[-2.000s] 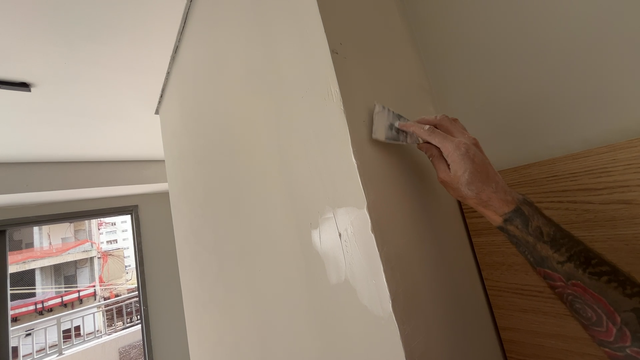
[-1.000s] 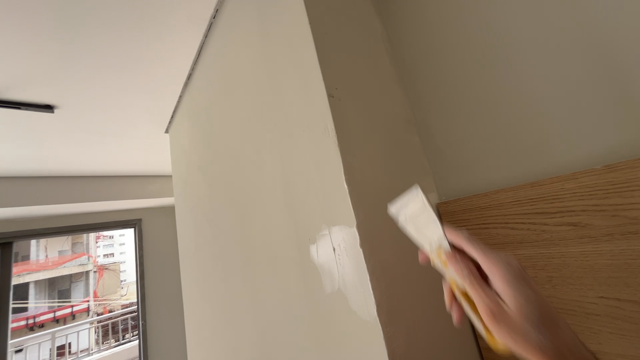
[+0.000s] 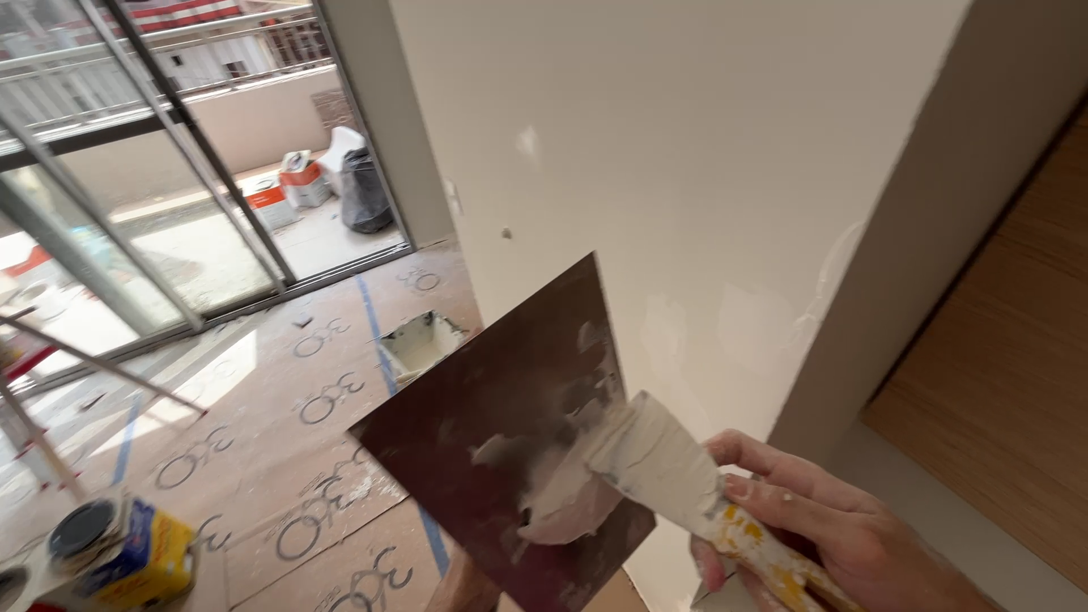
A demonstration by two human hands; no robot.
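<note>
My right hand (image 3: 799, 518) grips the yellow, compound-smeared handle of a putty knife (image 3: 663, 459), its blade coated with pale filler. The blade's tip touches the filler (image 3: 569, 501) on a dark, flat rectangular plate (image 3: 484, 425). Below the plate, my left hand (image 3: 467, 582) shows only in part at the bottom edge; the plate hides its fingers, though it seems to support the plate from beneath. Behind them stands a light wall (image 3: 680, 127) with wet-looking filler patches near its corner edge.
An open square bucket (image 3: 421, 344) stands on the paper-covered floor (image 3: 280, 442) by the wall. A yellow and blue can (image 3: 140, 552) is at lower left, near a stepladder's legs (image 3: 51, 450). Beyond the sliding glass door (image 3: 204, 153) are containers and a black bag (image 3: 365, 191). Wood panelling (image 3: 986, 374) is at right.
The view has swung down to the floor. My right hand has left the narrow wall face, and its putty knife now meets filler on the plate, which has come into view.
</note>
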